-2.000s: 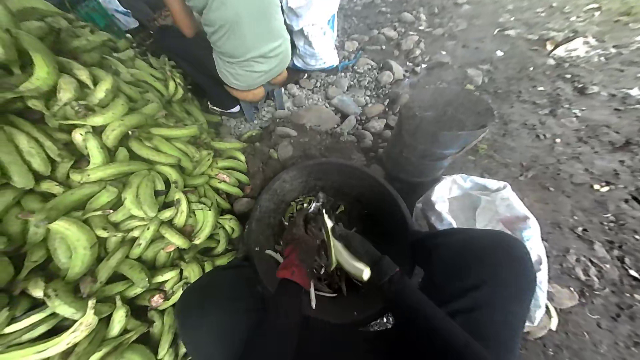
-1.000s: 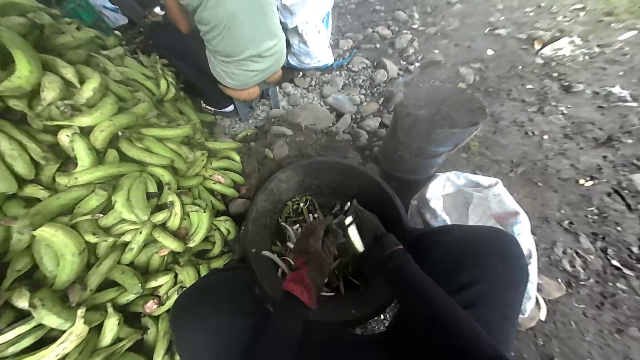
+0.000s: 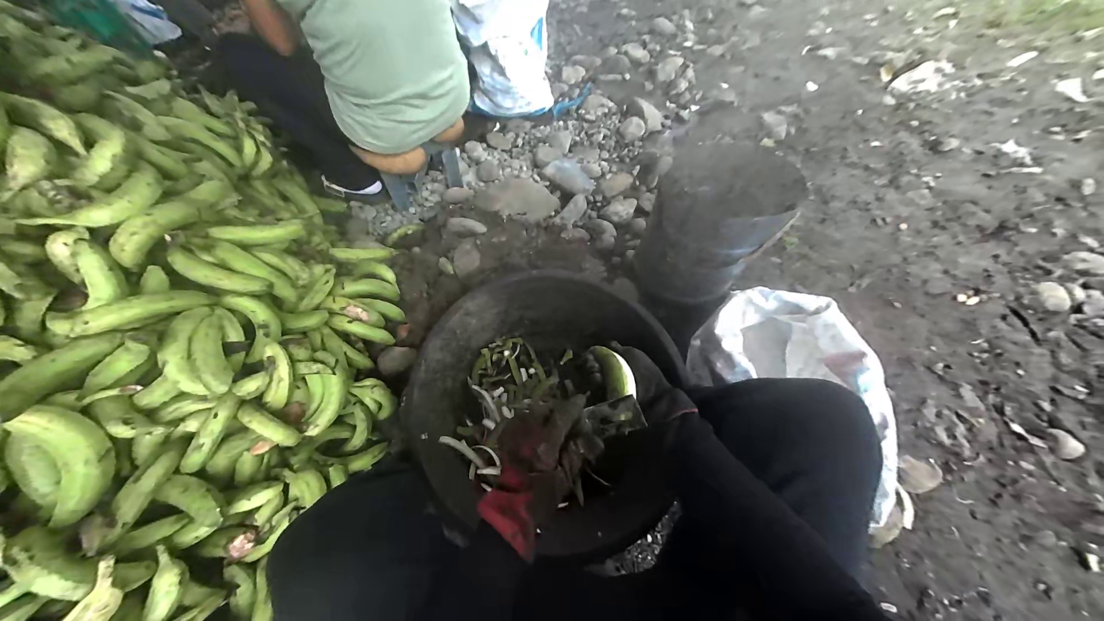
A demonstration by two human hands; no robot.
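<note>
My left hand (image 3: 539, 444), in a dark, stained glove with a red cuff, is over the middle of a round black tub (image 3: 444, 336) between my knees. Its fingers are bunched; what they hold is unclear. My right hand (image 3: 651, 388), in a dark glove, grips a green plantain (image 3: 615, 371) with a pale cut side showing, at the tub's right. Between the hands lies a flat, greyish blade-like piece (image 3: 614, 417); which hand has it cannot be told. Green and whitish peel strips (image 3: 509, 366) lie in the tub.
A big heap of green plantains (image 3: 207, 345) fills the left. A white woven sack (image 3: 785, 328) stands right of the tub, with a dark cylindrical container (image 3: 711, 224) behind it. Ahead, a person (image 3: 388, 78) in a green shirt sits near another white sack (image 3: 509, 52). Stones (image 3: 517, 198) cover the ground there.
In the oldest frame a long, pale piece slanted down across my right hand; now the piece there stands more upright and shows green skin. Both hands have shifted slightly within the tub.
</note>
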